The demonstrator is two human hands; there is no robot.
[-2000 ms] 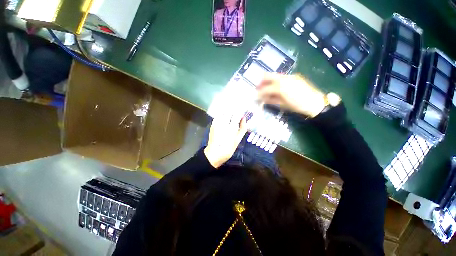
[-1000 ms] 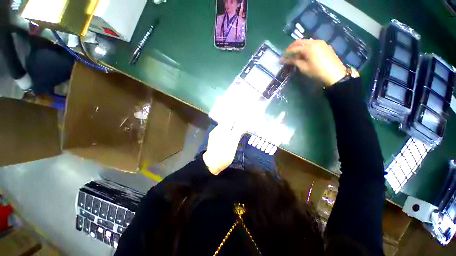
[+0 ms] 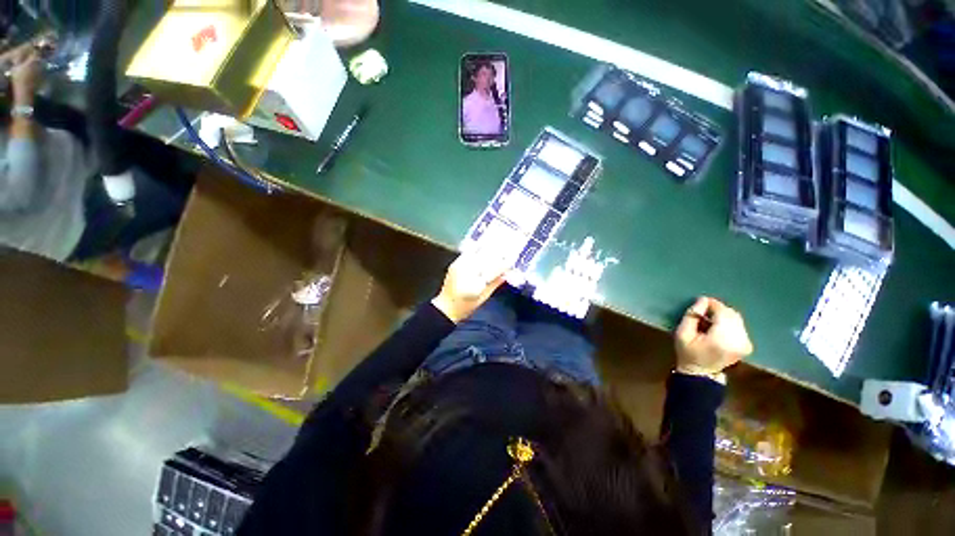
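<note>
The blister tray (image 3: pixel 539 188), with a row of black-framed windows, lies slanted on the green bench, its near end white with glare. My left hand (image 3: pixel 468 288) grips this near end; its fingertips are partly lost in the glare. White adhesive pieces (image 3: pixel 571 283) lie in a row beside the tray, at the bench edge. My right hand (image 3: pixel 712 335) is away to the right by the bench edge, fingers curled. A small dark spot shows at its fingers; I cannot tell if it is a tool.
A second tray (image 3: pixel 651 124) with white ovals lies beyond. Stacked trays (image 3: pixel 775 157) and a white striped sheet (image 3: pixel 844 314) are at right. A smartphone (image 3: pixel 485 99) is ahead. A pen (image 3: pixel 339 141) and white box (image 3: pixel 304 84) are at left. Open cartons (image 3: pixel 246 283) stand below the edge. Another person's arm (image 3: pixel 26 115) shows at far left.
My right hand has left the tray and moved right and down to the bench edge, its fingers curled. My left hand stays at the tray's near end. The view has shifted, showing more bench beyond.
</note>
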